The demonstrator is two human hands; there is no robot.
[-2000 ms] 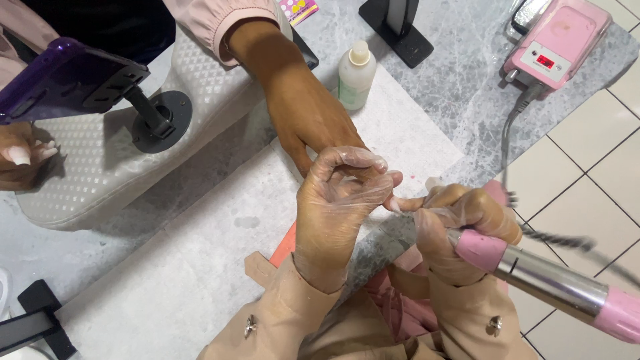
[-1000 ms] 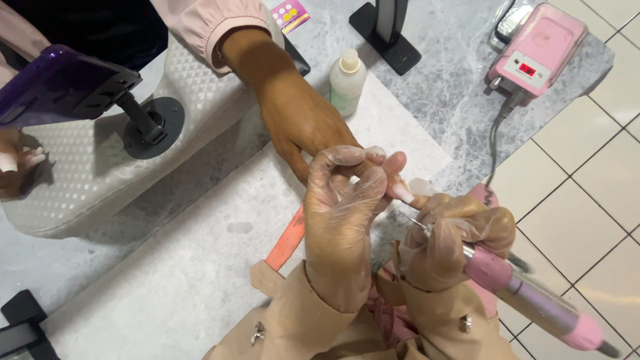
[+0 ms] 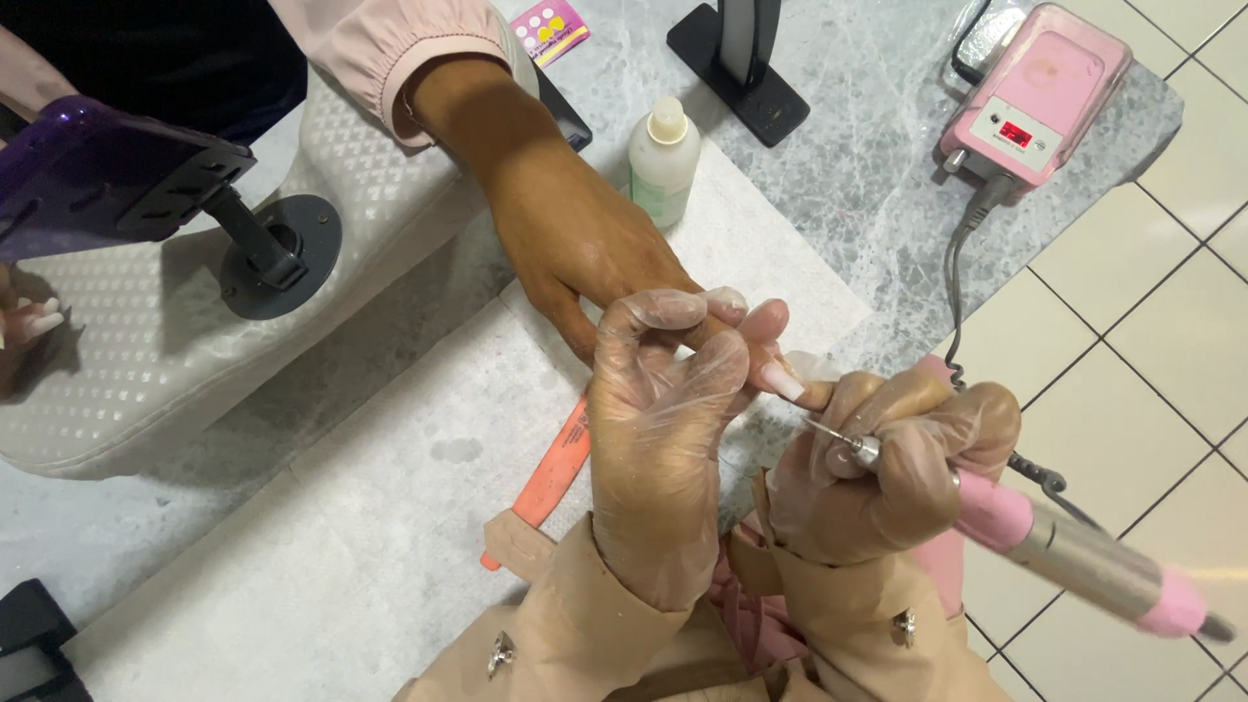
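Note:
My left hand [image 3: 663, 429], in a clear plastic glove, grips a finger of another person's hand [image 3: 585, 234], which lies palm down over a white paper towel [image 3: 322, 507]. A long white artificial nail [image 3: 782, 381] shows at that fingertip. My right hand [image 3: 897, 458], also gloved, is closed around a pink and silver electric nail drill [image 3: 1072, 556]. Its thin metal bit points toward the nail, just below it; whether they touch I cannot tell. Partly under my left wrist lies an orange nail file [image 3: 554, 468] beside a small tan piece [image 3: 519, 542].
A plastic bottle [image 3: 665, 161] stands beyond the person's hand. The pink drill control box [image 3: 1038, 97] sits at the far right, its cord running down to the drill. A phone holder [image 3: 283, 258] rests on the padded armrest [image 3: 390, 166]; a black stand [image 3: 746, 78] is behind the bottle.
The drill's rear end has swung lower and the bit now shows more clearly. My left hand still grips the person's finger. The view has shifted slightly.

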